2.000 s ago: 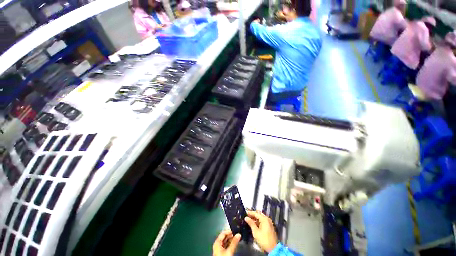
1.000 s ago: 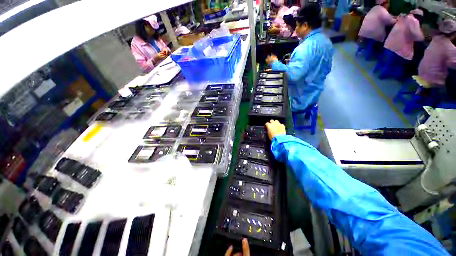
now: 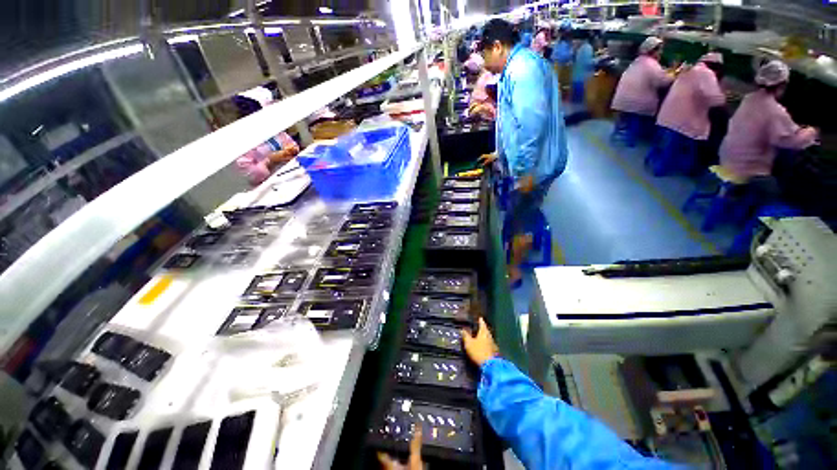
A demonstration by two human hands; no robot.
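A long black component tray (image 3: 470,395) lies nearest me on the green-topped line, with several dark phone housings (image 3: 435,369) in a row of pockets, showing small white and yellow dots. My right hand (image 3: 479,345) is at the tray's right edge, around its middle, fingers over the rim. My left hand (image 3: 404,456) is at the tray's near end, cut off by the bottom edge; two fingers show over the nearest housing's edge, and its grip is hidden.
Another filled tray (image 3: 456,240) lies beyond. The white machine (image 3: 642,307) stands right. Left, the pale bench (image 3: 317,367) holds clear blister trays (image 3: 376,307), a white grid tray (image 3: 262,441) and a blue bin (image 3: 358,165). A person in blue (image 3: 532,110) stands ahead; people in pink sit right.
The housing held in both hands two seconds ago is out of them. My right hand has moved from the tray's far end back along its right edge. The person in blue has stood up.
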